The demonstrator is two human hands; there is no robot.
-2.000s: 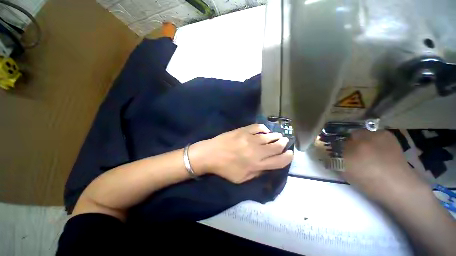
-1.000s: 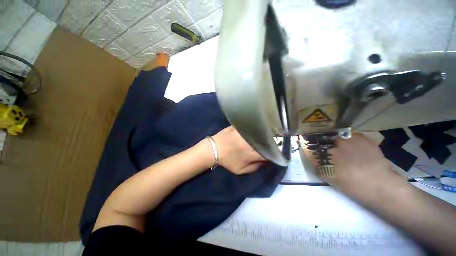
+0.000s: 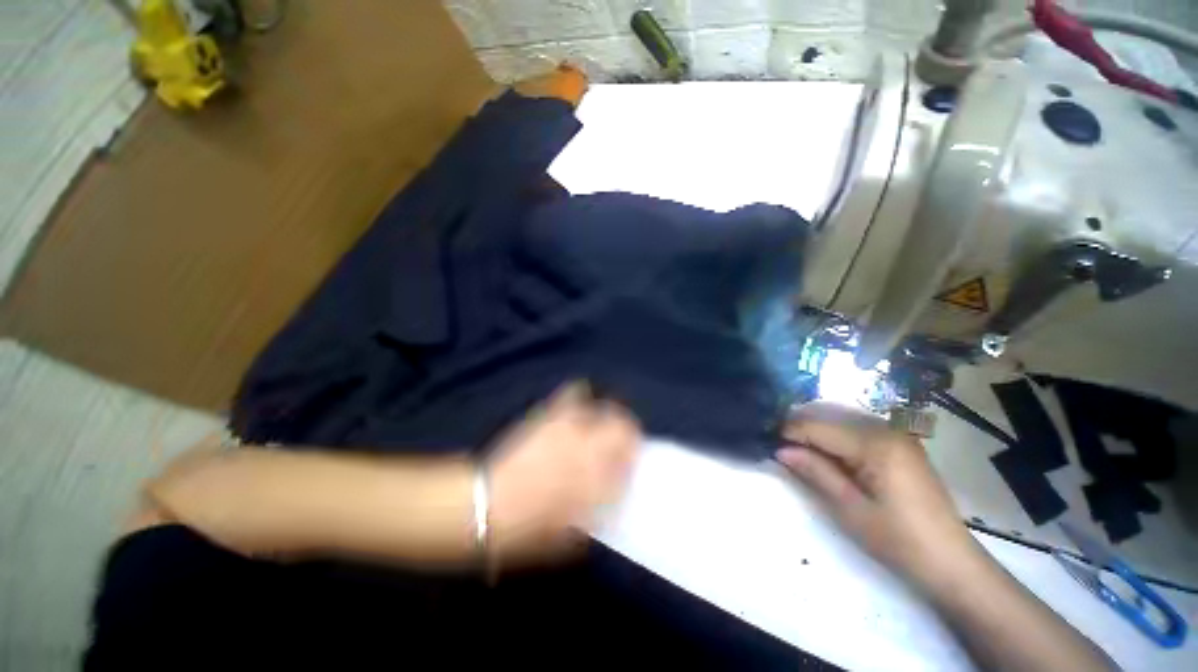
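The navy garment piece [image 3: 526,289] lies heaped left of the needle, its right end by the lit needle area. The cream-white sewing machine [image 3: 907,197] stands at the right, its light bright beside the presser foot [image 3: 841,368]. My left hand [image 3: 565,473] is blurred at the front edge of the cloth; whether its fingers grip the cloth is unclear. My right hand [image 3: 874,479] pinches the garment's right corner between thumb and fingers, just in front of the needle area.
Small dark fabric patches [image 3: 1031,453] lie on the bed at right. Blue-handled snips [image 3: 1136,601] lie near the right front. Brown cardboard [image 3: 263,223] is at left, with a yellow item [image 3: 177,59] beyond. A green-handled tool [image 3: 657,42] and an orange item [image 3: 558,85] are by the wall.
My left hand has moved away from the needle area toward the front left. My right hand has come from behind the machine's parts to the cloth's corner. The view has shifted, showing more of the machine.
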